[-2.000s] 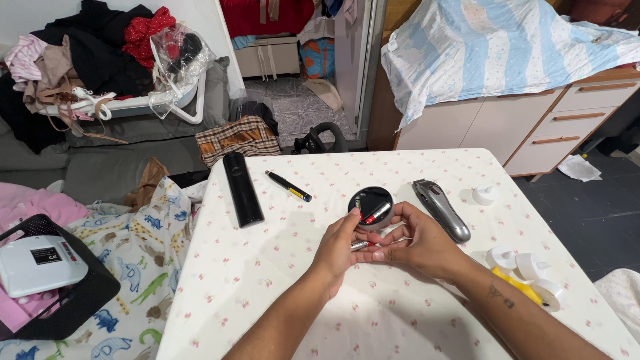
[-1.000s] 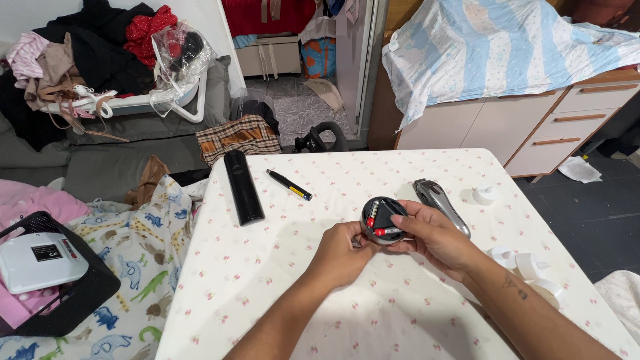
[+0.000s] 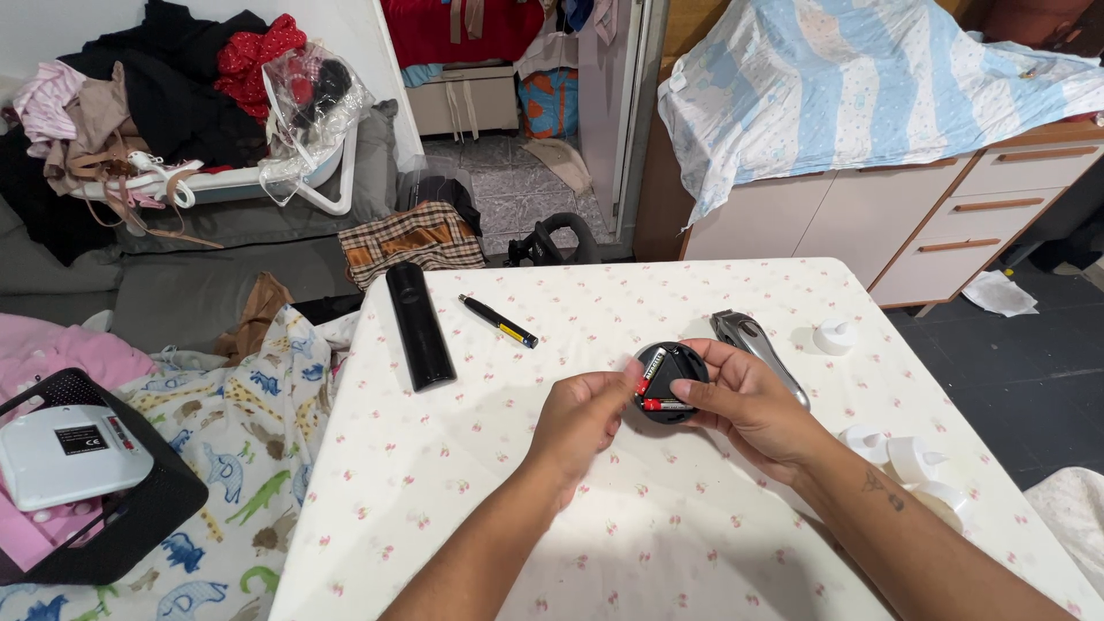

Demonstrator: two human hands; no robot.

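Note:
A round black battery compartment (image 3: pixel 672 382) is held above the cloth-covered table (image 3: pixel 431 483), its inner side facing up. Two batteries with red ends show in it, one slanting at the upper left (image 3: pixel 655 369) and one along the lower edge (image 3: pixel 662 404). My right hand (image 3: pixel 742 401) grips its right side, thumb on top and fingers beneath. At its left edge is my left hand (image 3: pixel 588 423), slightly blurred, its fingertips by the slanting battery; whether they press on it I cannot tell. A silver hair clipper (image 3: pixel 759 349) lies just behind my right hand.
A black remote control (image 3: pixel 419 326) and a black pen (image 3: pixel 498 321) lie at the table's back left. Several white tealight-like candles (image 3: pixel 912 459) stand at the right, one (image 3: pixel 834 336) farther back. Left of the table is a black basket (image 3: pixel 164 492) on an animal-print cloth.
The round compartment was lower in my hands and tilted a second ago; now its inner side shows more fully. Two seconds ago it lay beyond my fingertips, with a battery between my hands.

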